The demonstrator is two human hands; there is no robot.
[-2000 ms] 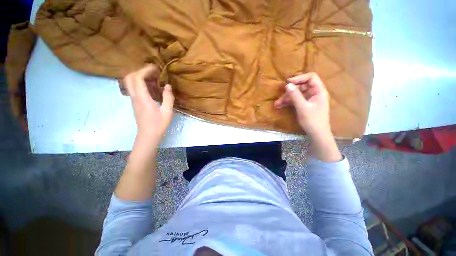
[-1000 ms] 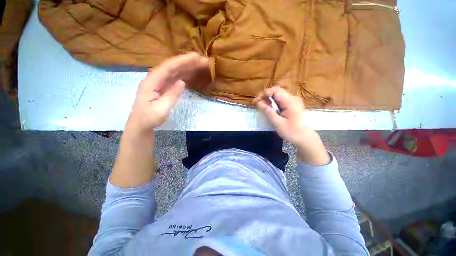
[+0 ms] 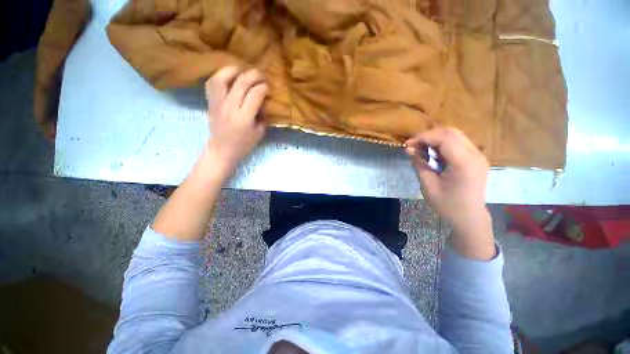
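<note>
The tan-brown padded jacket (image 3: 387, 83) lies over the white table, its near edge towards me. A thin pale zip (image 3: 338, 135) runs along that near edge between my hands. My left hand (image 3: 236, 107) is closed on the jacket edge at the zip's left end. My right hand (image 3: 452, 166) is at the zip's right end, with fingertips at the edge. It holds small blue-white thread snips (image 3: 435, 159) in the curled fingers, mostly hidden. No thread end can be made out.
A short pale zip (image 3: 528, 39) crosses the jacket at the upper right. The white table's (image 3: 166, 148) near edge runs in front of my body. A red tray (image 3: 573, 225) is beyond it at the right. Speckled grey floor shows below.
The jacket has shifted and its near edge is drawn out between my hands. My left hand has gone from loose to gripping the edge. My right hand has moved right along the edge.
</note>
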